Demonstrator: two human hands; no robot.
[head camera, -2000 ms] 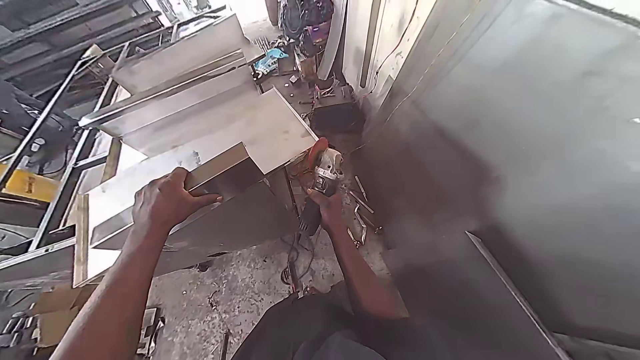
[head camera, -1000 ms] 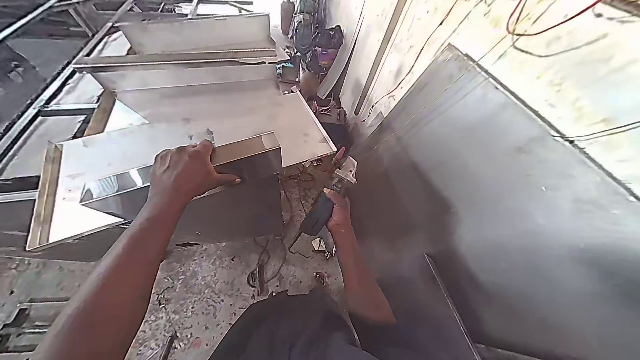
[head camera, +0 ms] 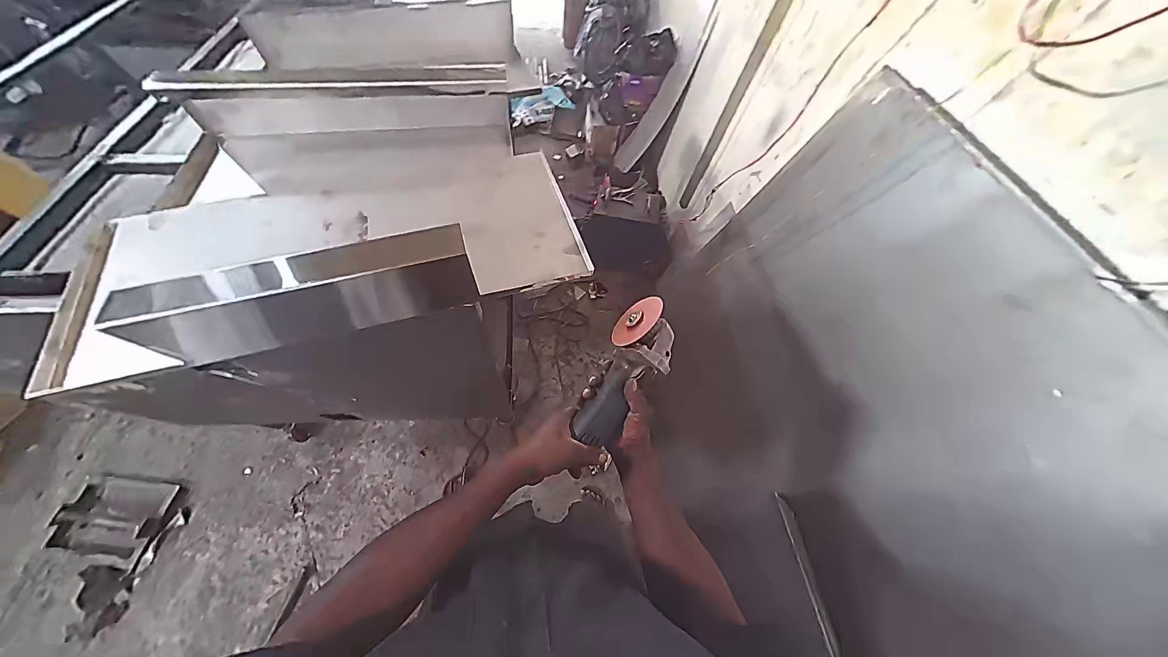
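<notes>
Both of my hands hold an angle grinder [head camera: 604, 406] in front of my body, its orange-red disc [head camera: 637, 321] pointing up and away from me. My left hand [head camera: 557, 445] wraps the rear of the dark body from the left. On the other side, my right hand [head camera: 636, 420] grips it nearer the metal head. Whether the disc is spinning cannot be told. Left of the grinder lies a folded sheet-metal piece [head camera: 383, 306] with a shiny upright flange, on a larger pale metal panel [head camera: 529, 214].
A large grey metal sheet [head camera: 958, 347] leans along the right side by the wall. Cables [head camera: 470, 456] lie on the floor near my hands. Metal scraps [head camera: 119, 520] are at the lower left. Bags [head camera: 611, 46] and clutter stand at the back, beside bent metal panels [head camera: 365, 123].
My left hand has let go of the folded metal piece and moved right onto the grinder. My right hand still holds the grinder, whose disc now faces more toward view.
</notes>
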